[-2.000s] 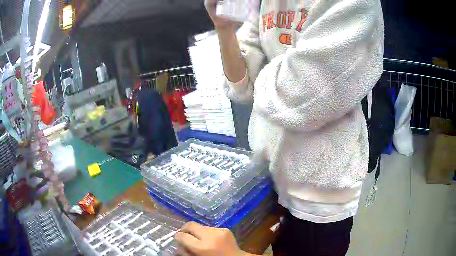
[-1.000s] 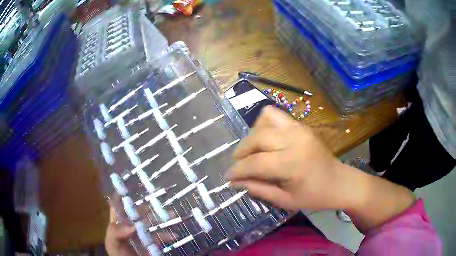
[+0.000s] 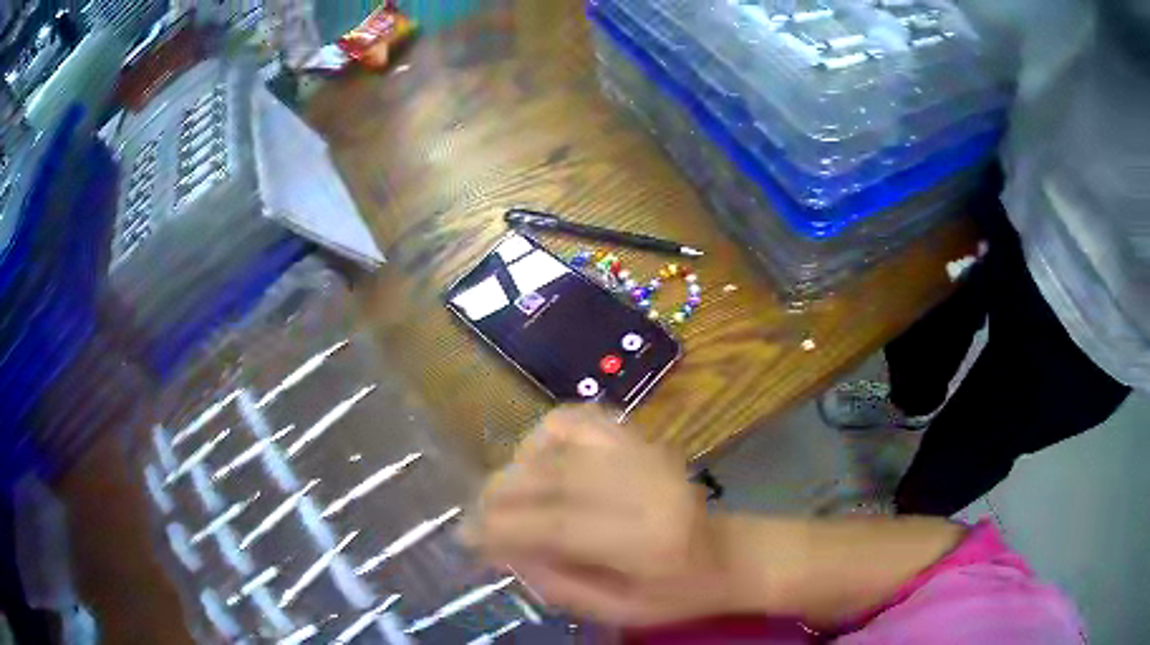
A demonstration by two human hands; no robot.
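Note:
A clear blister tray (image 3: 416, 441) with thin silvery-white rods (image 3: 370, 483) in rows on pale strips lies tilted at the lower left, cut off by the bottom edge. My right hand (image 3: 593, 517), in a pink sleeve, is over the tray's right edge with its fingers curled; it is blurred, and any part in its fingertips cannot be made out. My left hand is not in view. A smartphone (image 3: 568, 328) lies on the table just beyond my right hand, its screen lit with a red button.
Brown table (image 3: 441, 139) carries a black pen (image 3: 605, 234) and beaded bracelet (image 3: 681, 292) by the phone. Stacked trays with blue layers (image 3: 807, 164) stand at upper right, more trays (image 3: 189, 164) and white paper (image 3: 309, 183) at left. A red-orange packet (image 3: 376, 38) lies behind. A person's dark-clad leg (image 3: 1009, 365) is at right.
The tray has moved left and lower in view. My right hand has shifted left and down, uncovering the phone. My left hand, under the tray a second ago, is out of view.

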